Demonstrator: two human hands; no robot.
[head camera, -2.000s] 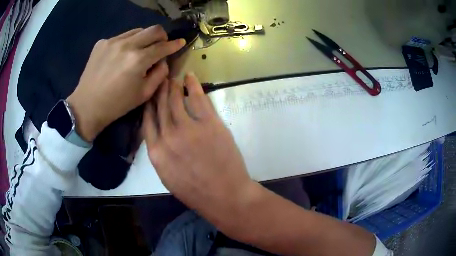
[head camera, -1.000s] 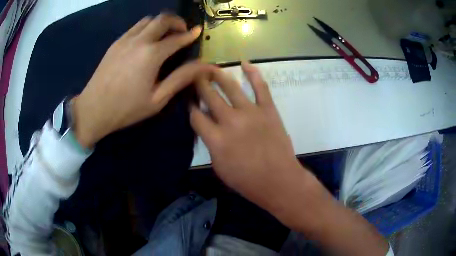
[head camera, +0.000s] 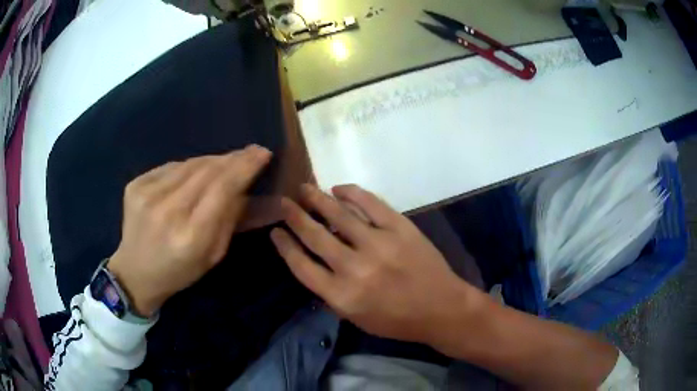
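A black bag panel (head camera: 168, 114) lies on the white table at the left, its far corner at the presser foot (head camera: 277, 21). A brown strip (head camera: 293, 145) shows along its right edge. My left hand (head camera: 187, 210) lies on the near part of the panel, fingertips near the right edge. My right hand (head camera: 371, 256) is just right of it, with its fingertips at the near end of the brown edge. The fingertips are blurred, and whether they pinch the fabric is hard to tell.
Red-handled thread snips (head camera: 480, 47) lie on the machine bed. A small black piece (head camera: 592, 35) lies at the upper right. A blue basket (head camera: 611, 294) with white sheets (head camera: 600, 221) stands below the table's right side. Fabric bundles (head camera: 27, 69) are at the far left.
The panel now lies flat with its right edge showing the brown strip. Both hands have moved nearer to me, away from the presser foot. The camera view has shifted.
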